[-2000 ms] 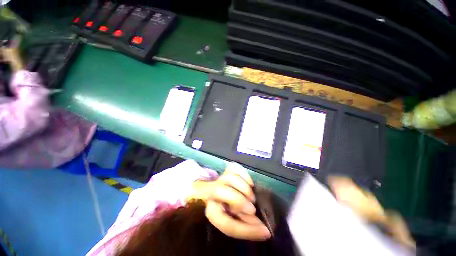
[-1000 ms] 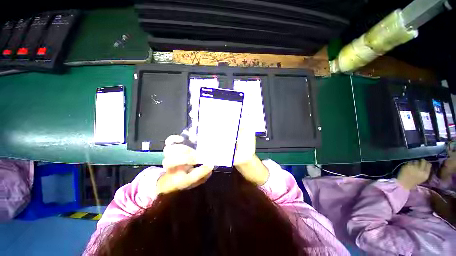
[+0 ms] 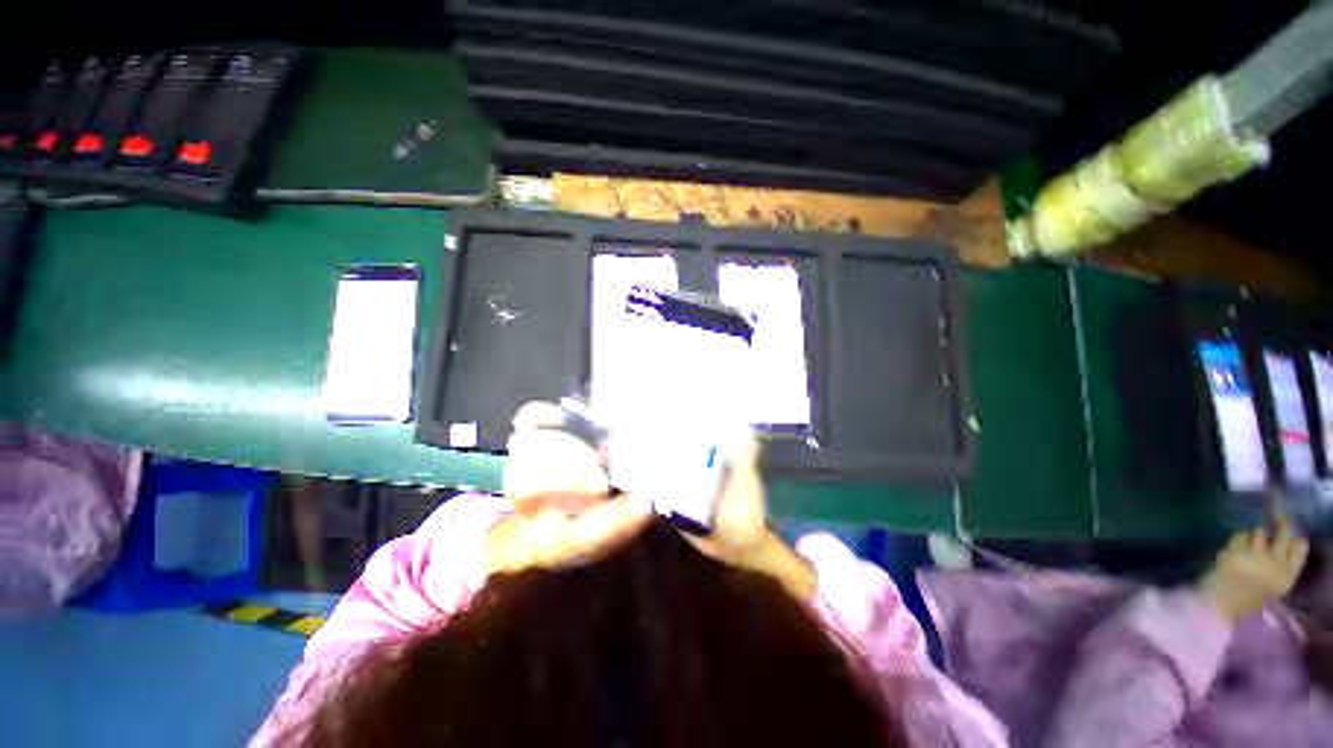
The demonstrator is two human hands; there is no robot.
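Note:
A smartphone [image 3: 673, 409] with a bright white screen is held up over the middle of a black phone tray [image 3: 892, 456]. My left hand [image 3: 556, 490] grips its lower left side, and my right hand [image 3: 743, 504] is at its lower right side. Glare hides the phone's edges and part of my right fingers. Two white-screened phones lie in the tray's middle recesses; the right one [image 3: 782, 373] shows more, the left one [image 3: 621, 292] is partly covered by the held phone. The outer two recesses are dark and empty.
A loose phone [image 3: 373, 344] lies left of the tray. Stacked trays [image 3: 760, 102] and a wooden strip [image 3: 702, 202] are behind. A wrapped pole [image 3: 1140, 168] stands upper right. Neighbouring trays flank both sides. Another person's hand [image 3: 1257, 567] is at the right.
Since one second ago the held phone has tilted and its screen glares more. Two seconds ago my hands were apart, below the tray. The view has shifted slightly.

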